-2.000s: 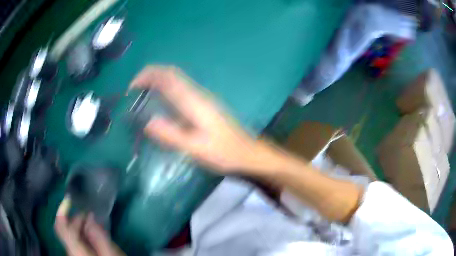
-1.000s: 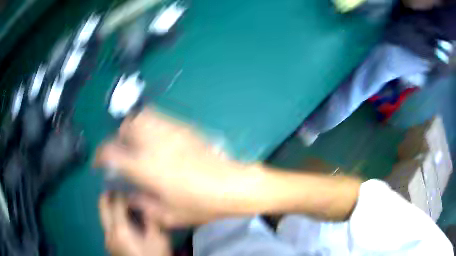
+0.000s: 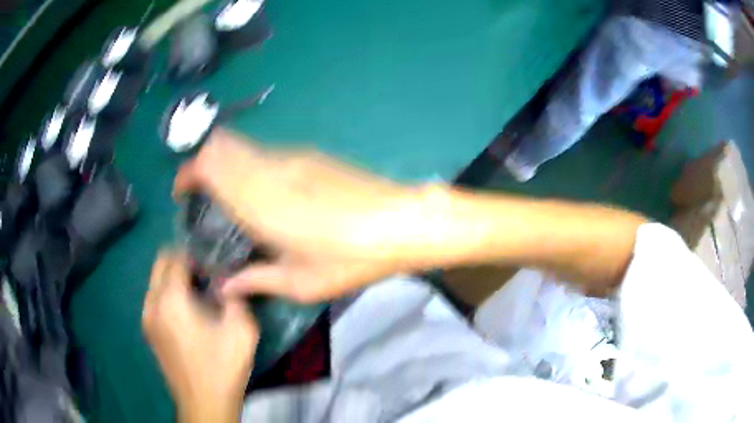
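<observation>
My left hand [image 3: 198, 330] holds a dark grey dryer body [image 3: 217, 240] from below at the left of the bench. My right hand [image 3: 298, 215] is over the same part, with fingers curled around its far and near sides. Both hands touch it and hide much of it, and its handle cannot be made out. A fan-motor unit [image 3: 190, 122] with a bright white end stands just beyond my right fingertips, with its lead wire trailing right.
Several more fan units [image 3: 103, 91] stand at the upper left. Dark grey housings [image 3: 99, 211] are piled at the left. A pale strip [image 3: 169, 21] edges the green bench [image 3: 397, 74]. A brown carton [image 3: 715, 206] is at right. Another person's leg [image 3: 579, 107] is beyond the bench.
My right hand came from above the bench onto the part in my left hand. Since a second ago both hands appear slightly higher, and more of the grey part shows between them. The view has shifted.
</observation>
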